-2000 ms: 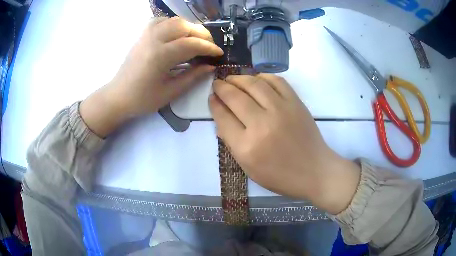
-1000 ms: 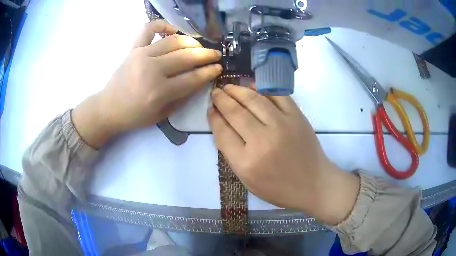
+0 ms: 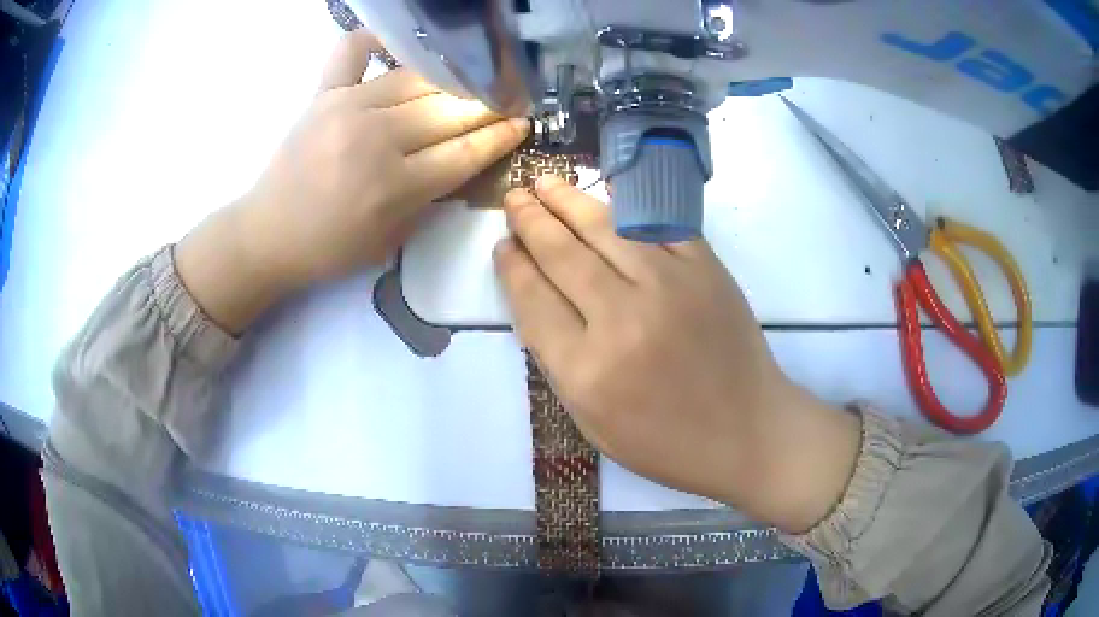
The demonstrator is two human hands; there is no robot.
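Note:
A narrow plaid strip runs from the presser foot under my right hand and hangs over the table's front edge. My right hand holds its upper part, fingertips just in front of the foot. My left hand lies on the cloth left of the foot, fingertips touching it beside the needle; its thumb is hidden. Of the dark-faced cloth piece, only a little shows behind the strip. A plaid edge shows beyond my left hand. The needle tip cannot be made out.
The white sewing machine head hangs over the work, with a grey-blue ribbed knob close to my right fingers. Scissors lie at the right. A small fabric scrap lies behind them. A measuring scale follows the front edge.
The dark cloth in front of the foot is now mostly covered by plaid, its pale stitched line no longer visible. The machine head shows lower and larger in view. My hands have shifted only slightly.

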